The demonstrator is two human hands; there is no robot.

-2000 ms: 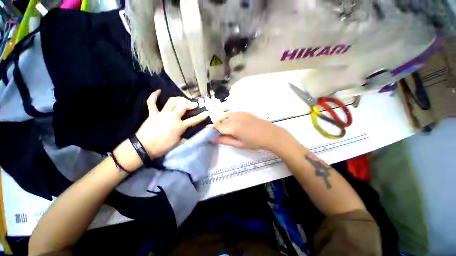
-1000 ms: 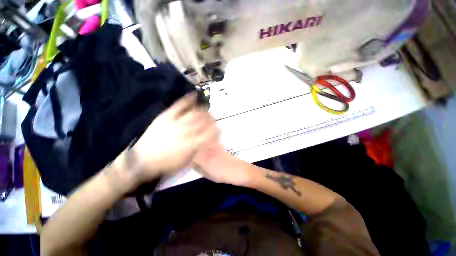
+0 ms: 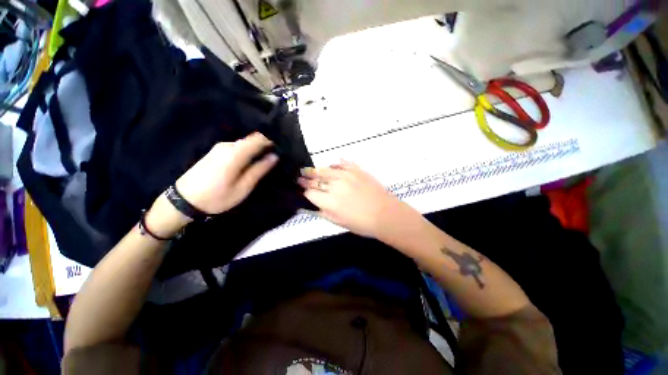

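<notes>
The black garment piece (image 3: 183, 110) lies spread on the table left of the needle, with light grey panels (image 3: 73, 124) showing at its far left. Its right edge runs from the presser foot (image 3: 287, 99) towards the front. My left hand (image 3: 227, 172) rests on the black fabric with fingers bent, thumb and fingertips close together, pinching or pressing the cloth; which is unclear. My right hand (image 3: 351, 194) lies at the fabric's right edge, its fingertips on the black edge and its palm over the white table. Whether it grips the edge cannot be told.
Scissors with red and yellow loops (image 3: 505, 110) lie right of the needle, blades pointing up-left. The white sewing machine (image 3: 381, 18) spans the top. A printed ruler scale (image 3: 483, 167) runs along the front edge. Yellow tape (image 3: 40, 256) is at the left; dark cloth (image 3: 542, 256) hangs below right.
The grey fabric under my hands is out of sight there; black fabric now lies flat at the needle. My hands, crossed or overlapping a second ago, have moved apart, right hand to the right.
</notes>
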